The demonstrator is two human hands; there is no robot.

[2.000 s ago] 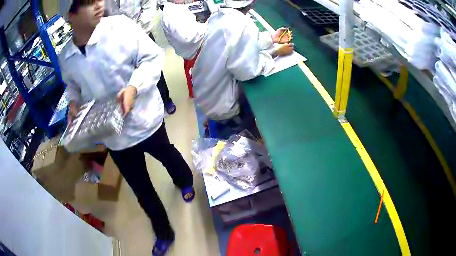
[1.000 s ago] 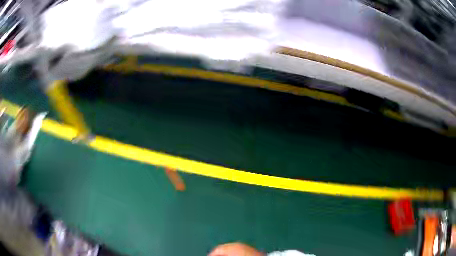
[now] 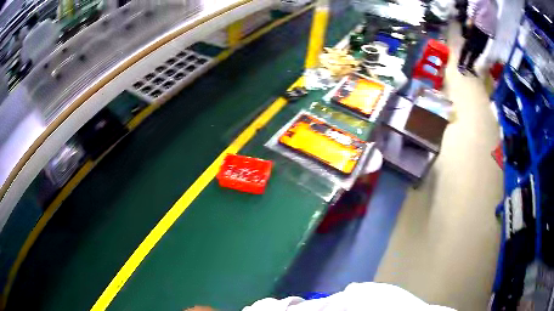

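Note:
Two flat orange-yellow units with dark edges lie on pale sheets on the green bench; the nearer unit [image 3: 322, 143] is at centre right, the farther one [image 3: 359, 95] just behind it. A small red parts bin [image 3: 245, 174] with small pale pieces stands left of the nearer unit, beside the yellow line. My white sleeve [image 3: 358, 299] crosses the bottom edge, with a bit of blue at its top. A sliver of skin, apparently my right hand [image 3: 200, 308], is cut off by the bottom edge; its fingers are hidden. My left hand is out of the picture.
A yellow post [image 3: 316, 37] rises from the bench. A black-pocketed tray [image 3: 171, 73] lies beyond, below a pale shelf. A metal trolley with a brown carton [image 3: 426, 121] and red stools [image 3: 432, 63] stand by the aisle. Blue racks [image 3: 507, 121] line the right side. A person stands far down the aisle.
The view has swung right along the bench. The orange-yellow units, trolley and racks have come in; the orange stick and the bench workers are out of view. The red bin now appears near the centre.

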